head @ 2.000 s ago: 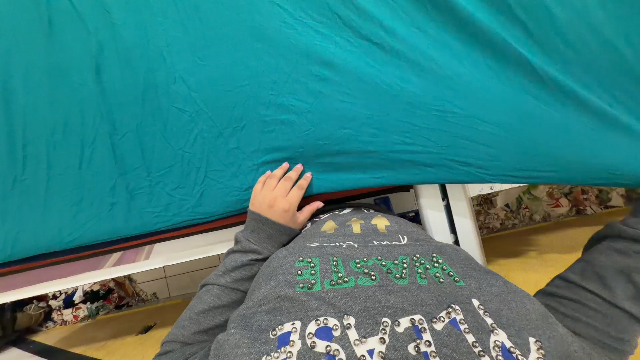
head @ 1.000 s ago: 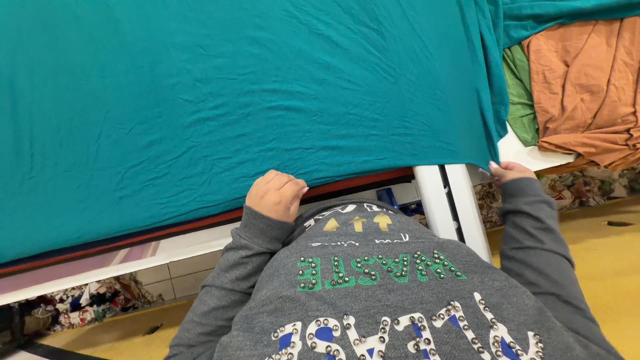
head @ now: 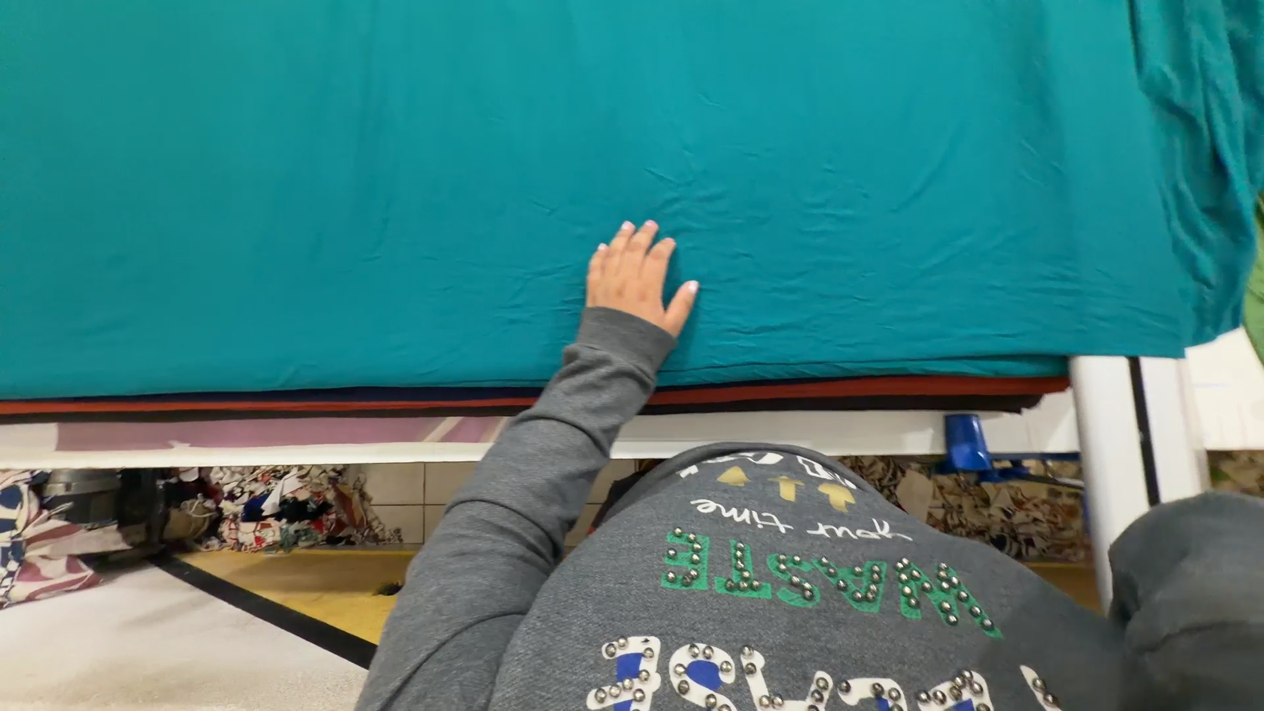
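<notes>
Teal fabric (head: 395,197) covers most of the table, lying fairly flat with small creases near the middle and bunched folds at the far right. My left hand (head: 637,281) rests palm down on it, a little in from the near edge, fingers apart. Beneath the teal layer, the edges of navy, rust-red (head: 889,388) and black fabric layers show along the near side. My right hand is out of sight; only the grey right sleeve (head: 1185,583) shows at the lower right.
A white metal rail (head: 1116,444) crosses the table's near edge at the right. Beside it is a blue clamp-like part (head: 966,444). Under the table lie piles of fabric scraps (head: 286,504). Green fabric (head: 1254,296) shows at the right edge.
My left hand has moved from the fabric's near edge onto its surface. My right hand, at the teal corner one second ago, has left the view. The view has shifted.
</notes>
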